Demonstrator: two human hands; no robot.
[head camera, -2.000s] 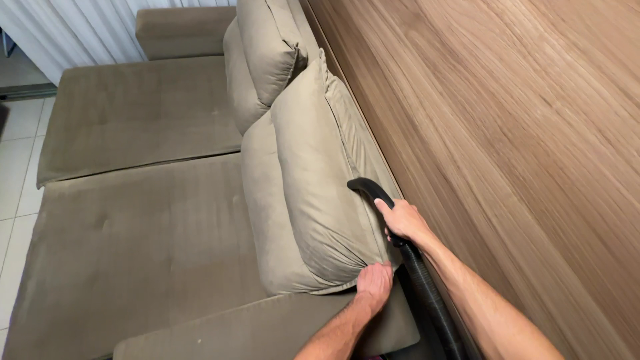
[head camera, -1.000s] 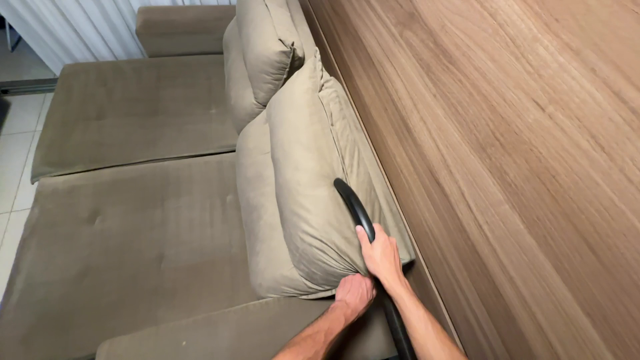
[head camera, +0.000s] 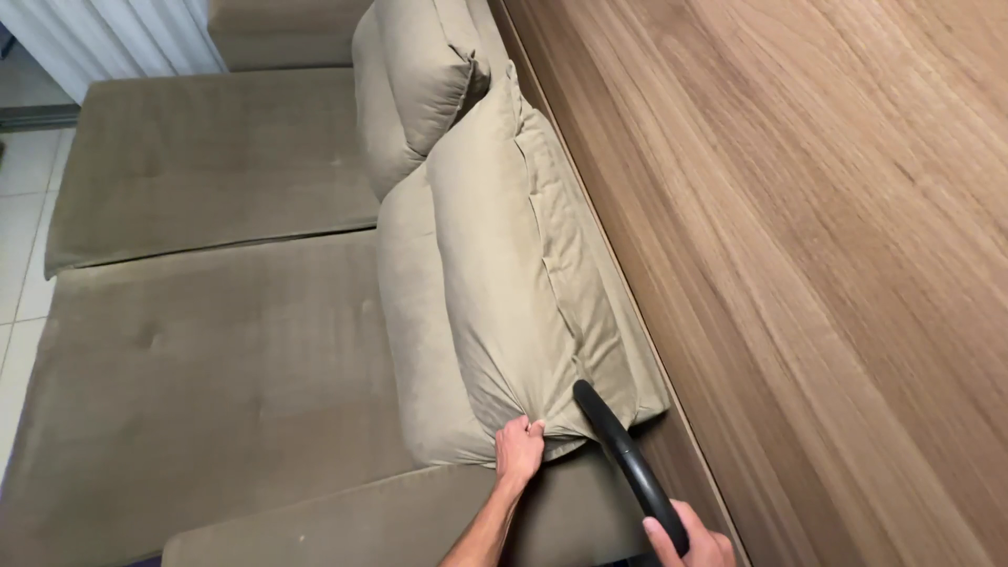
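Observation:
My left hand (head camera: 520, 450) grips a bunched fold of fabric at the lower end of a beige sofa back cushion (head camera: 496, 283). Creases run out from the fingers across the cover. At the bottom right, my right hand (head camera: 693, 537) is closed around a black curved tube (head camera: 630, 457), which looks like a vacuum cleaner's wand. The tube's tip rests at or just over the cushion's lower right part, right of my left hand. The tube's far end runs out of view below.
Brown sofa seats (head camera: 220, 378) spread to the left, with an armrest (head camera: 354, 520) below. A second back cushion (head camera: 425, 71) stands farther up. A wood-grain panel (head camera: 787, 236) runs along the right. White curtains (head camera: 118, 39) hang at the top left, above pale floor tiles (head camera: 24, 228).
The black tube and my right hand have moved down along the cushion, toward its lower end. My left hand keeps its hold on the cushion's lower end.

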